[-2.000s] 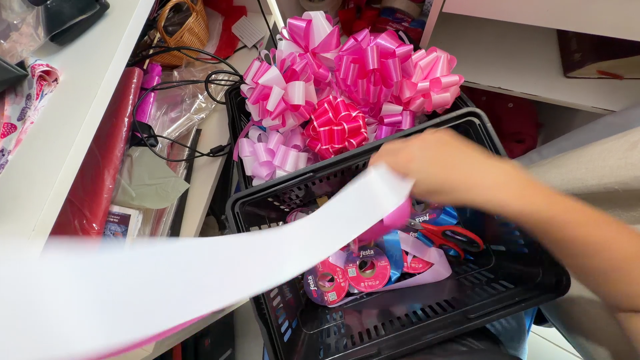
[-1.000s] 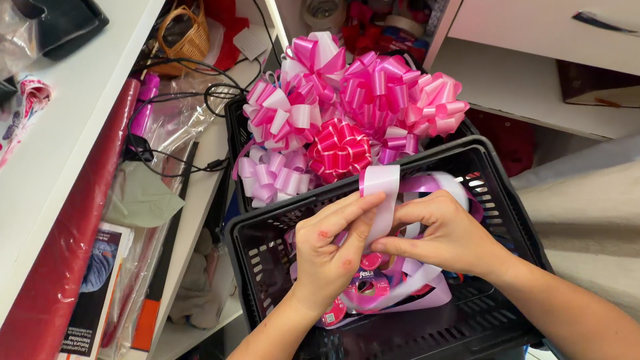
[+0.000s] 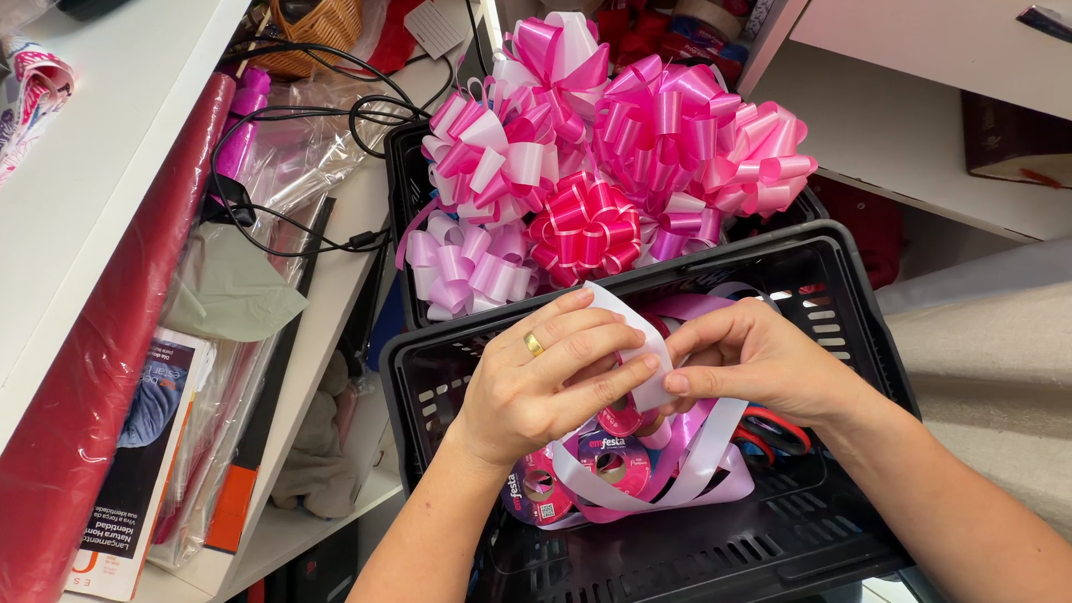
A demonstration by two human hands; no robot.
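Observation:
My left hand (image 3: 548,377), with a gold ring, and my right hand (image 3: 754,360) pinch a white satin ribbon (image 3: 641,335) between them. They are above a black plastic basket (image 3: 871,310). Inside it lie several ribbon spools (image 3: 615,465), loops of white and pink ribbon (image 3: 691,469) and scissors with red and black handles (image 3: 775,431); the blades are hidden. Behind, a second black basket (image 3: 410,167) holds several pull bows, among them a hot pink bow (image 3: 586,230), a lilac bow (image 3: 469,264) and a light pink bow (image 3: 758,159).
On the left are a white shelf (image 3: 109,109), a red wrapped roll (image 3: 109,318), black cables (image 3: 360,113), clear plastic film (image 3: 310,167) and a magazine (image 3: 142,444). A wicker basket (image 3: 314,38) stands at the back. A white drawer (image 3: 938,42) and beige fabric (image 3: 980,360) are at right.
At first one hand held a long white ribbon stretched toward the left. Both hands then came together over the basket, and now the ribbon's upper part is held lower and flatter between the fingers.

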